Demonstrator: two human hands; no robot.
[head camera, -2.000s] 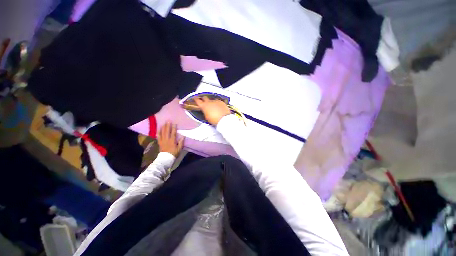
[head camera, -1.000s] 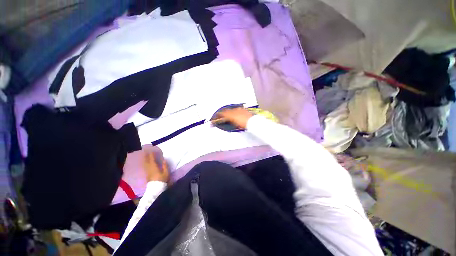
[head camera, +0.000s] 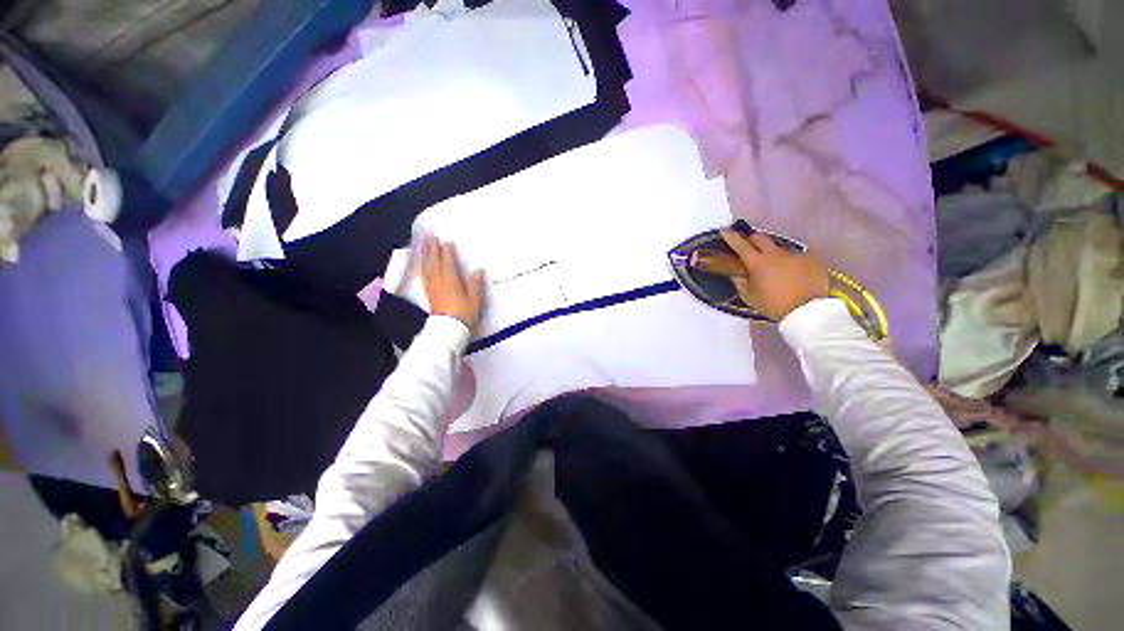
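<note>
A white front panel (head camera: 616, 216) lies on the lilac table cover. A dark seam band (head camera: 579, 303) runs across it, with a short thin L-shaped line above. My right hand (head camera: 774, 274) holds the steam iron (head camera: 709, 286) by its handle at the panel's right edge, over the right end of the dark band. The iron's pointed tip faces left. My left hand (head camera: 451, 286) lies with fingers spread on the panel's left end, just above the band, and holds nothing.
A stack of white panels with jagged black borders (head camera: 431, 105) lies behind. A pile of dark panels (head camera: 271, 370) is at left. A blue padded roll (head camera: 247, 99) is behind left. A second iron (head camera: 160, 466) is at far left. Heaped fabric (head camera: 1035, 265) is at right.
The iron has moved right along the seam to the panel's right edge. My left hand has moved from the table's front-left edge up onto the panel. The camera view has shifted.
</note>
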